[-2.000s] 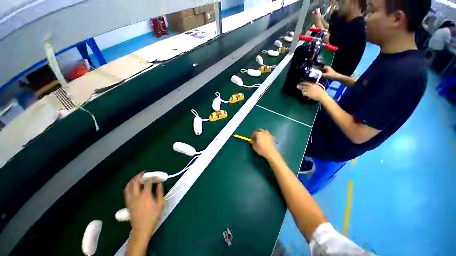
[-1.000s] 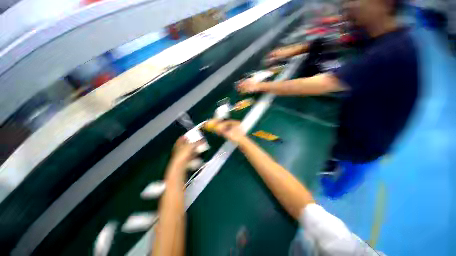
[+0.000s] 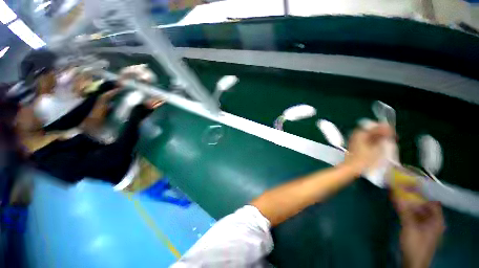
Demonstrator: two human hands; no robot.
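Note:
The frame is blurred. My left hand [image 3: 367, 144] is over the pale rail at the right, its fingers closed around a white plastic housing [image 3: 389, 150], mostly hidden by the fingers and the blur. My right hand [image 3: 420, 222] is just below and to the right, gripping a yellow-orange elongated piece [image 3: 407, 183] beside the housing. The two hands are close together. Whether a cord joins the two parts cannot be told.
White housings lie on the dark green belt [image 3: 252, 97], including an oval one [image 3: 299, 112] and another [image 3: 330, 133]. A pale ring [image 3: 213, 135] lies on the green ledge [image 3: 231, 167]. Seated workers [image 3: 79, 141] are at the left. A slanted metal post [image 3: 173, 63] crosses the belt.
The view has swung left along the line. My left hand reached the belt, then took a white housing; my right hand left the yellow stick and took the yellow-orange piece from the belt.

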